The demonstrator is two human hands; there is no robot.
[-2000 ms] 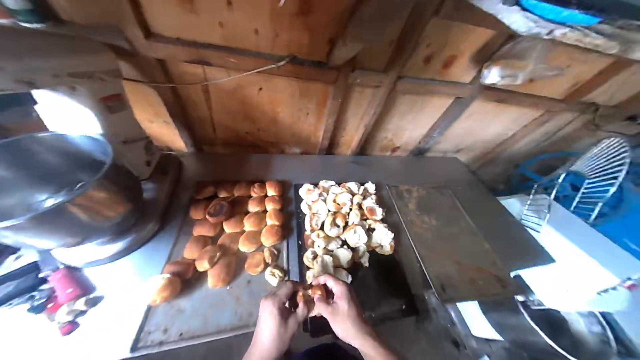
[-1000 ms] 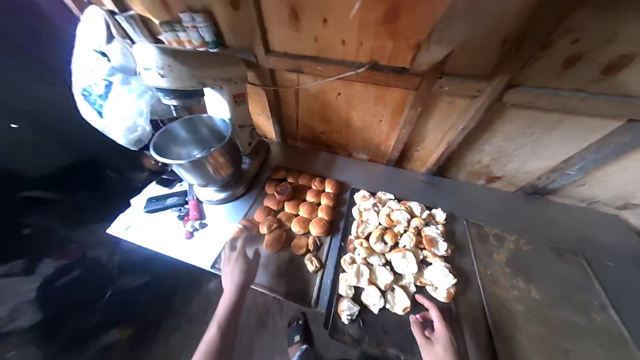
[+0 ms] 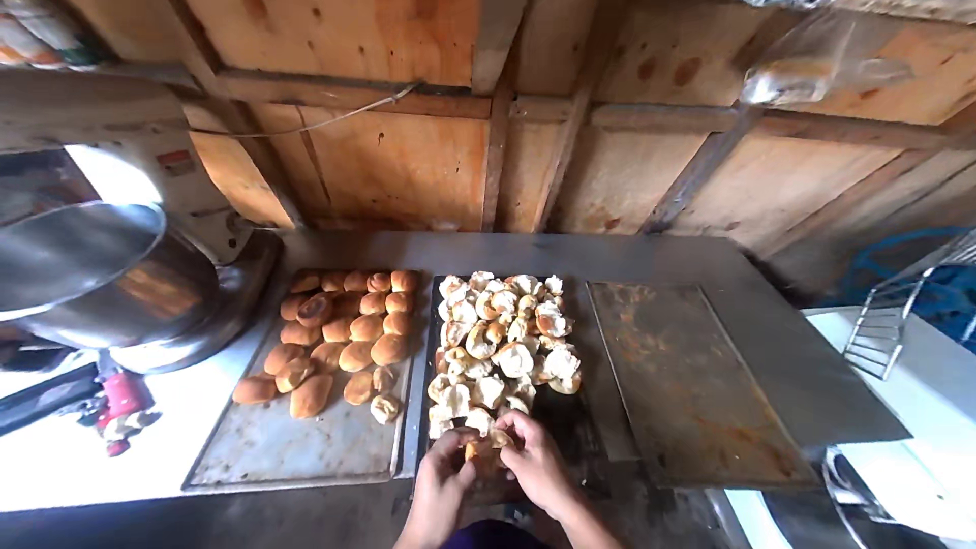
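My left hand (image 3: pixel 450 465) and my right hand (image 3: pixel 531 457) meet over the near end of a dark baking tray (image 3: pixel 591 450). Each holds a torn piece of a bread roll; a brown-crusted bit (image 3: pixel 470 450) shows at the left fingers and a pale piece (image 3: pixel 499 438) at the right ones. Just beyond the hands, torn bread pieces (image 3: pixel 515 360) with white crumb facing up cover most of that tray. Whole browned rolls (image 3: pixel 356 356) lie in rough rows on a metal baking tray (image 3: pixel 305 461) to the left, with a small pale roll piece (image 3: pixel 384 409) near its right edge.
A bare, stained metal tray (image 3: pixel 686 366) lies to the right on the grey tabletop (image 3: pixel 801 366). At the left stand a large steel mixing bowl (image 3: pixel 114 282) and its mixer (image 3: pixel 183 160). A wire rack (image 3: pixel 888 324) is at the far right. A wooden wall (image 3: pixel 381 168) rises behind.
My hands were apart a second ago, the left by the whole rolls and the right by the torn pieces; now they are together, holding bread. The view has swung noticeably.
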